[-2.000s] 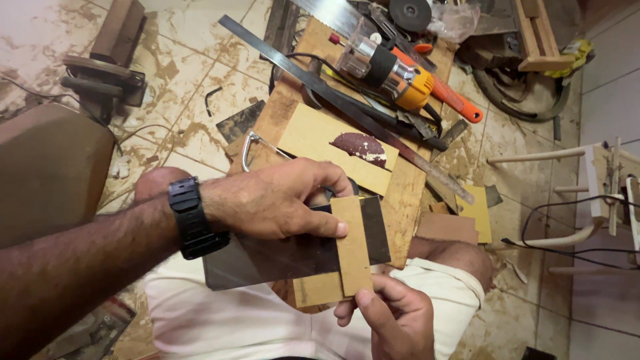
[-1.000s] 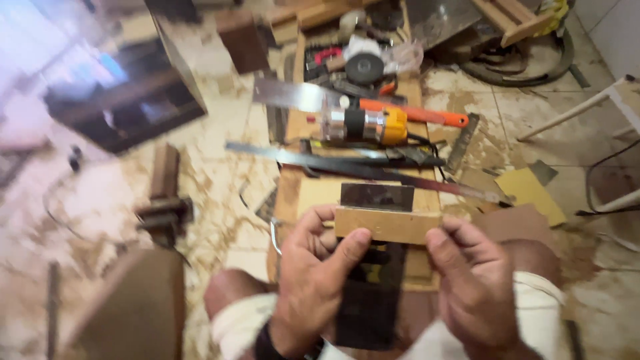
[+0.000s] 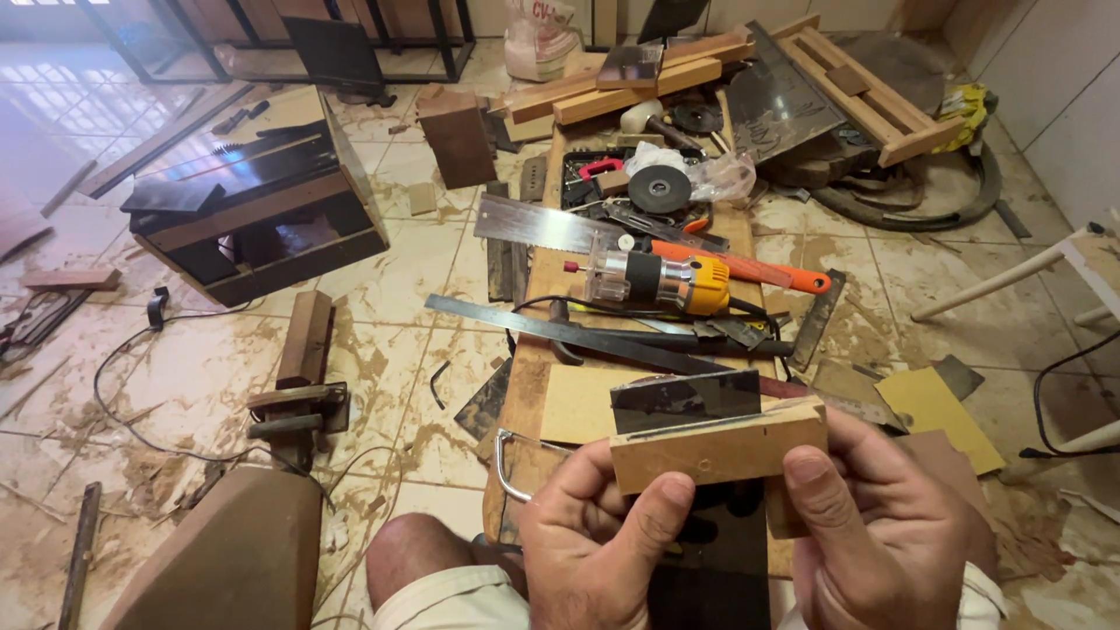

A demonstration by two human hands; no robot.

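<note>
Both hands hold a small wooden block (image 3: 722,448) up over my lap, its long side across the view. My left hand (image 3: 604,525) grips the block's left end, thumb on the near face. The right end is in my right hand (image 3: 862,516), thumb also on the near face. A dark, glossy flat piece (image 3: 687,401) stands up behind the block, and its dark surface (image 3: 709,560) shows again below it. Another bit of wood shows under the block's right end. Whether these parts are joined cannot be told.
On the wooden bench (image 3: 525,385) lie a trim router (image 3: 661,280), a handsaw with an orange handle (image 3: 744,266), a long metal strip (image 3: 560,331) and a hammer (image 3: 560,328). A metal-framed tool (image 3: 503,468) lies near my left hand. A dark box (image 3: 262,201) stands on the littered floor.
Two seconds ago the wood and dark piece were low over my lap, with my left arm reaching across; now both hands hold them up at the block's ends. The view has shifted to show more floor.
</note>
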